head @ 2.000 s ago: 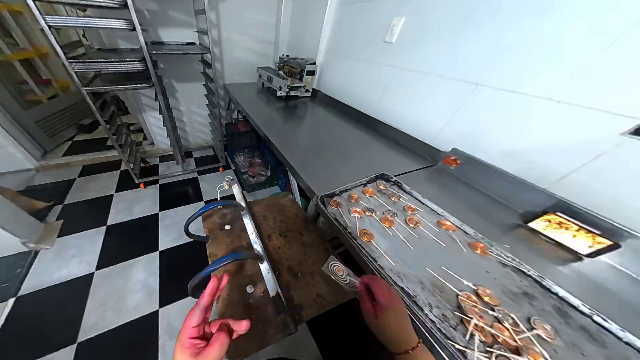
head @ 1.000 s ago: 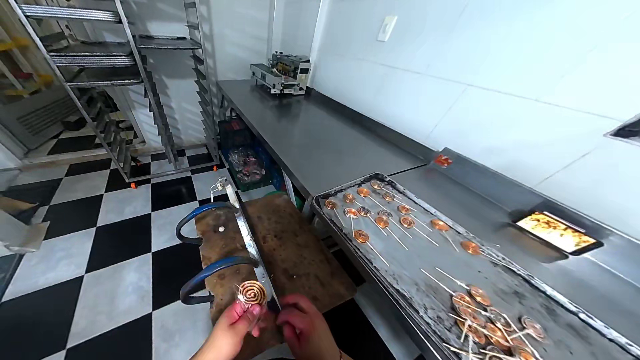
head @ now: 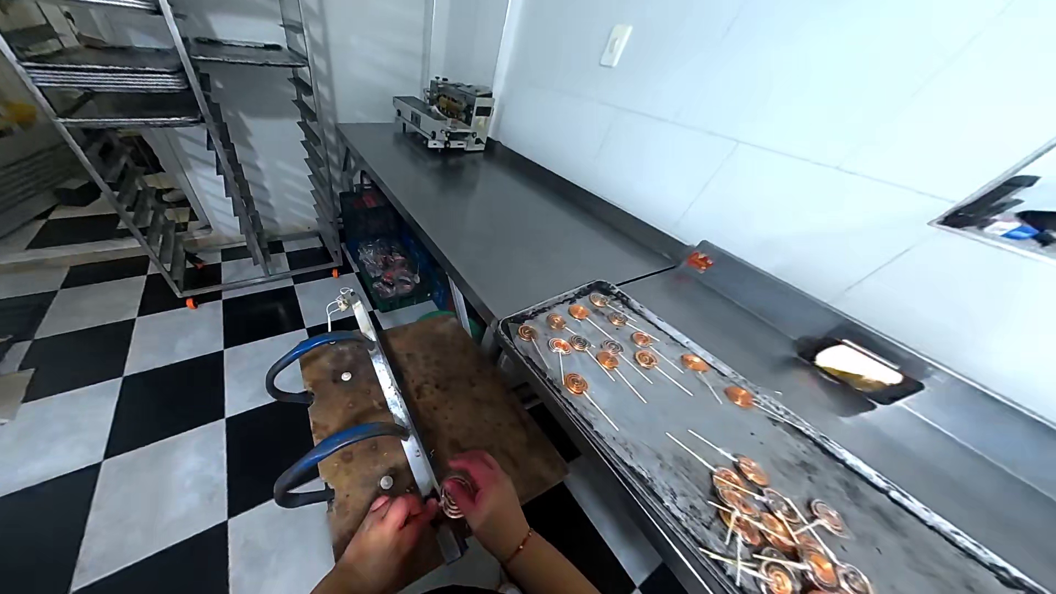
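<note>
Low in the head view, my right hand (head: 487, 499) grips a spiral lollipop (head: 453, 497) in clear wrap by its round head. Close on its left, my left hand (head: 394, 528) has its fingers bunched near the lollipop, at the metal bar (head: 394, 396); whether they pinch the stick or wrap is hidden. The bar runs along a worn brown board (head: 462, 388) with blue-and-black curved handles (head: 330, 450). To the right, a large metal baking tray (head: 660, 487) bears scattered spiral lollipops (head: 576, 384) and a heap of lollipops (head: 775, 528) at its near end.
A steel counter (head: 511, 223) runs along the white wall, with a sealing machine (head: 450, 115) at its far end. A phone-like device (head: 858, 367) lies behind the tray. Tray racks (head: 190, 148) stand at the left; a crate of wrapped items (head: 389, 268) sits beneath the counter.
Two seconds ago my right hand held the wrapped lollipop near the tray and my left hand was spread apart. Both hands have since come together at the lower end of the metal bar.
</note>
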